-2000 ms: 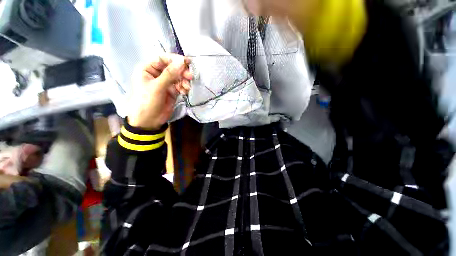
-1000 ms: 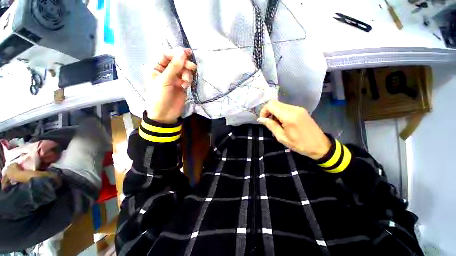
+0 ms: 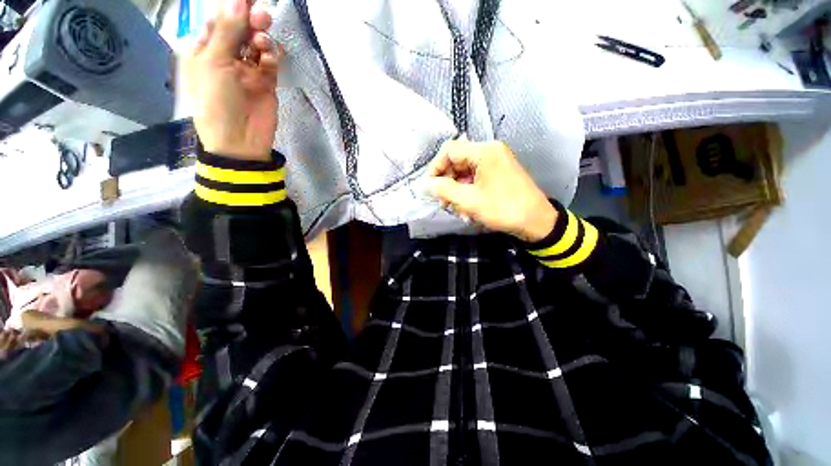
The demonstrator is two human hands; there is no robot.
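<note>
The light grey garment point(image 3: 528, 118) lies over the table's front edge, with black-and-white speckled seams running down it. My right hand point(image 3: 487, 187) pinches the garment's lower hem point(image 3: 401, 196) between thumb and fingers. My left hand point(image 3: 235, 77) is raised at the upper left, beside the garment, with its fingertips drawn together. Whether it holds a thread or needle is too small to tell. A thin dark line of stitching runs along the hem up to my right fingertips.
Black snips point(image 3: 630, 50) and a tan-handled tool point(image 3: 702, 32) lie on the white table point(image 3: 583, 77) at right. Dark scissors point(image 3: 68, 164), a black box point(image 3: 146, 148) and a grey machine housing point(image 3: 109, 59) are at left. A seated person point(image 3: 82, 364) is at lower left.
My left hand has moved up and left, away from the hem. My right hand, blurred at the top earlier, came down to the hem and then shifted slightly left along it.
</note>
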